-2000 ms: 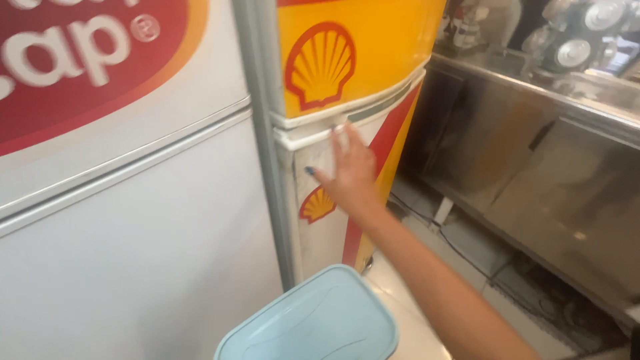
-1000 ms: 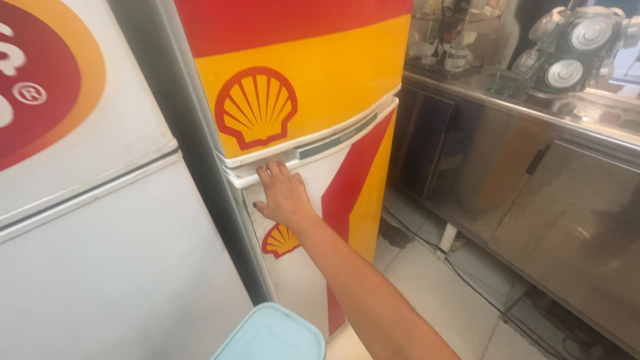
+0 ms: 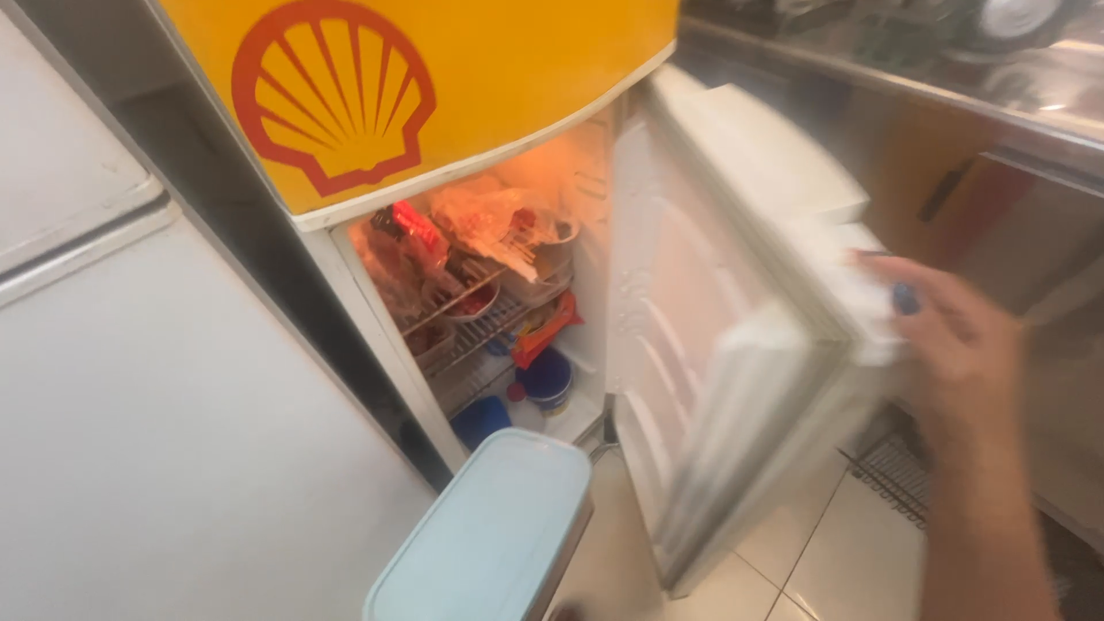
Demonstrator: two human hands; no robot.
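My right hand [image 3: 957, 336] is at the free edge of the refrigerator's lower door [image 3: 742, 285], its fingers at the top corner; blur hides how firmly they grip. The door stands swung out to the right. Inside the lit compartment, wire shelves [image 3: 483, 332] hold plastic bags of food [image 3: 492, 216] and bowls, with an orange packet [image 3: 546, 330] lower down. A blue tub [image 3: 545, 379] stands at the bottom. A plastic container with a light blue lid [image 3: 492, 526] is in front of the opening at bottom center; my left hand is not in view.
A white appliance [image 3: 155, 431] stands close on the left. On the right runs a stainless steel counter [image 3: 949, 86] with equipment on it. A wire rack [image 3: 893, 474] lies on the tiled floor [image 3: 785, 552] beyond the lower door. The yellow upper door [image 3: 517, 69] is closed.
The lower refrigerator door, closed in both earlier frames, now stands open, and the lit shelves show. My right hand has moved to the right with the door's edge.
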